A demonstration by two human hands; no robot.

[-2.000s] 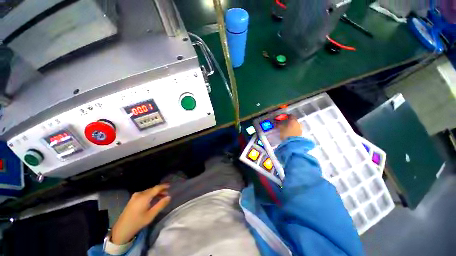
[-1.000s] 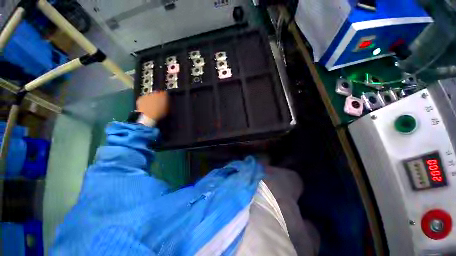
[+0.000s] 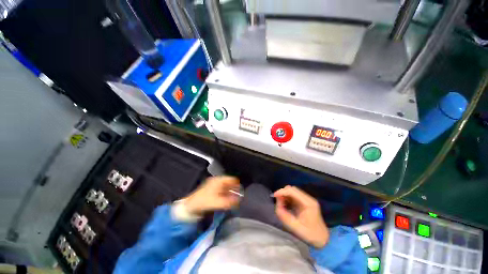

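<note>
My left hand (image 3: 211,196) is above my lap, right of the black tray (image 3: 160,182). Its fingertips pinch a small, thin silver-looking piece (image 3: 236,192), seen nearly edge-on. My right hand (image 3: 302,215) is a short way to its right, with thumb and fingertips close together. A tiny pale spot shows at its fingertips, too small to tell what it is. The two hands are apart. Small silver square pieces (image 3: 120,181) stand in short rows in the black tray.
The press's white panel (image 3: 305,134) with red button (image 3: 281,132) is ahead. A blue box (image 3: 179,80) stands left of it, a blue cylinder (image 3: 440,118) right. A white compartment tray (image 3: 433,251) holds red and green lit squares at lower right.
The view has swung from the black tray toward the press. My left hand has left the tray and is now over my lap with a small piece. My right hand has come into view.
</note>
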